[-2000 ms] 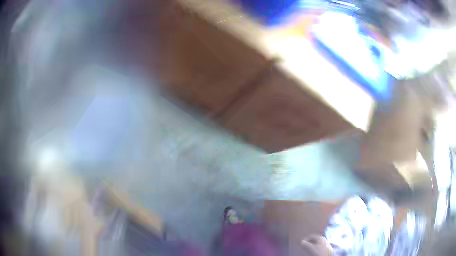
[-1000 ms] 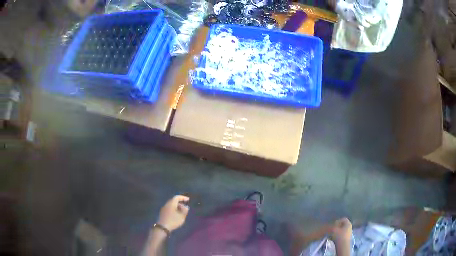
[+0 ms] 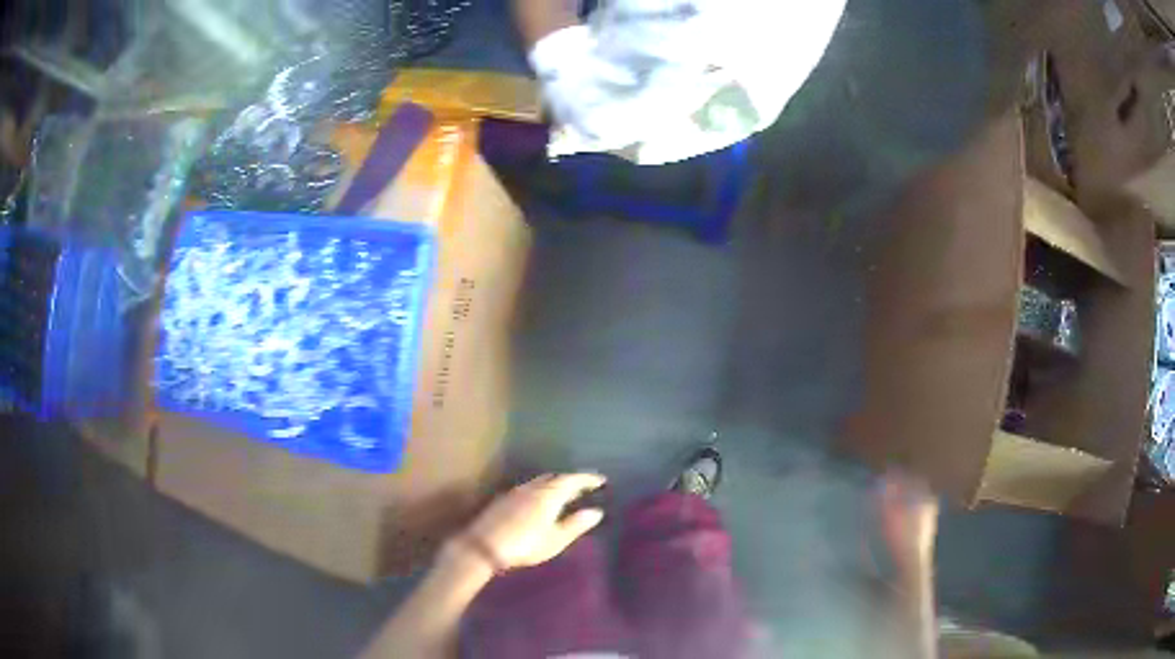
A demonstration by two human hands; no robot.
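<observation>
My left hand (image 3: 541, 518) is at the lower middle, above my dark red trousers. Its thumb and fingers are apart with a small dark patch between them; I cannot tell if it is a held thing. My right hand (image 3: 910, 509) is at the lower right, blurred, its fingers unclear, near an open carton. A blue tray (image 3: 416, 341) of small whitish, shiny parts lies on a brown carton (image 3: 470, 348) at the left. Neither hand touches the tray.
Stacked blue trays (image 3: 90, 328) stand at the left edge. An open brown carton (image 3: 947, 335) with dark contents stands at the right. A person in a white top (image 3: 683, 77) is at the top. Grey floor (image 3: 631, 335) runs between the cartons. Clear plastic lies at the upper left.
The view has swung right, so the trays and carton now stand further left and the open carton shows more. My left hand appears nearer the middle, its fingers more spread.
</observation>
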